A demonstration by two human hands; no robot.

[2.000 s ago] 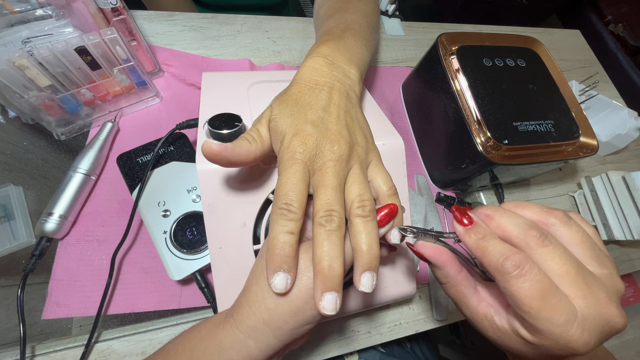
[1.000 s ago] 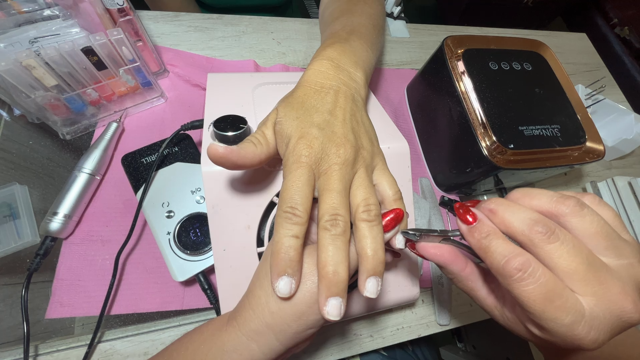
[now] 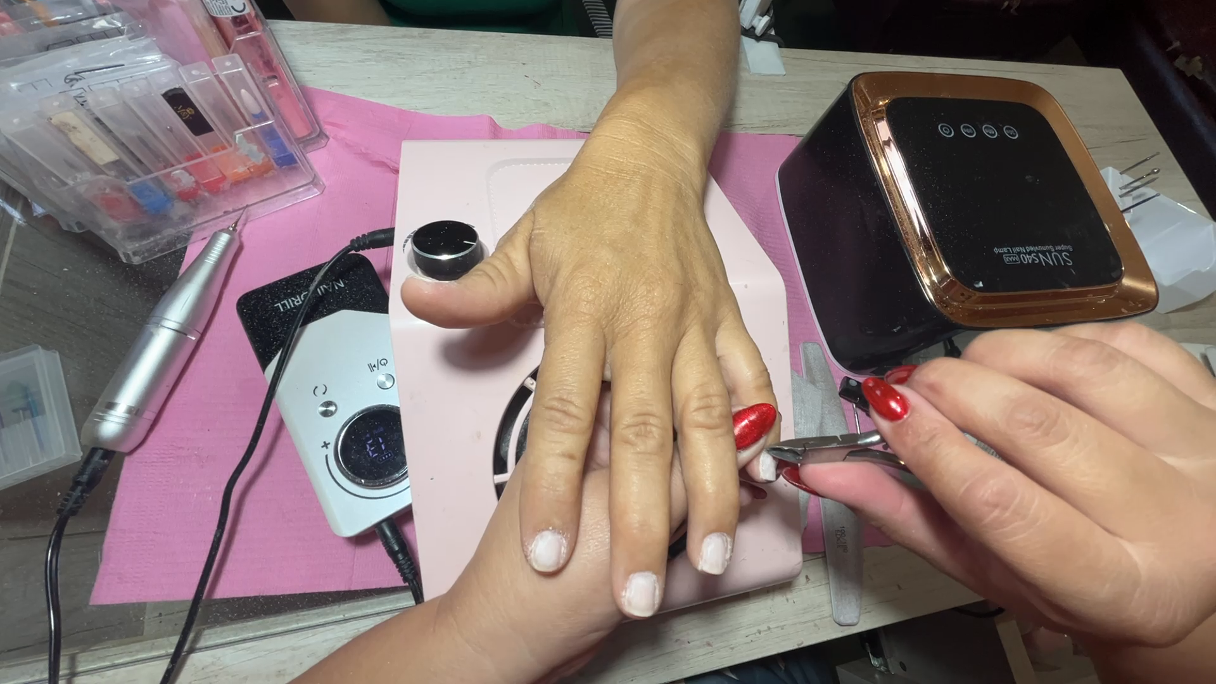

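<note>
Another person's hand (image 3: 636, 275) lies palm down over a pink nail dust collector (image 3: 446, 380), its nails whitish. Beneath it, my left hand (image 3: 565, 551) grips the little finger, one red nail showing on top; most of my fingers are hidden. My right hand (image 3: 1054, 456) holds metal cuticle nippers (image 3: 836, 446) between thumb and fingers. Their jaw tips are at the side of the little finger's nail (image 3: 766, 465); whether they touch the skin I cannot tell. A small black piece (image 3: 852, 390) shows by my right fingertips.
A black and copper nail lamp (image 3: 988, 190) stands at right, with nail files (image 3: 842, 560) below. Left are a nail drill handpiece (image 3: 166, 342), its corded control unit (image 3: 342, 408), a plastic case of nail bits or tips (image 3: 180, 142) and a small clear box (image 3: 36, 413). A pink towel (image 3: 180, 532) lies underneath.
The nippers and my right hand stay beside the little finger, with only a slight shift in angle. My left hand keeps its hold.
</note>
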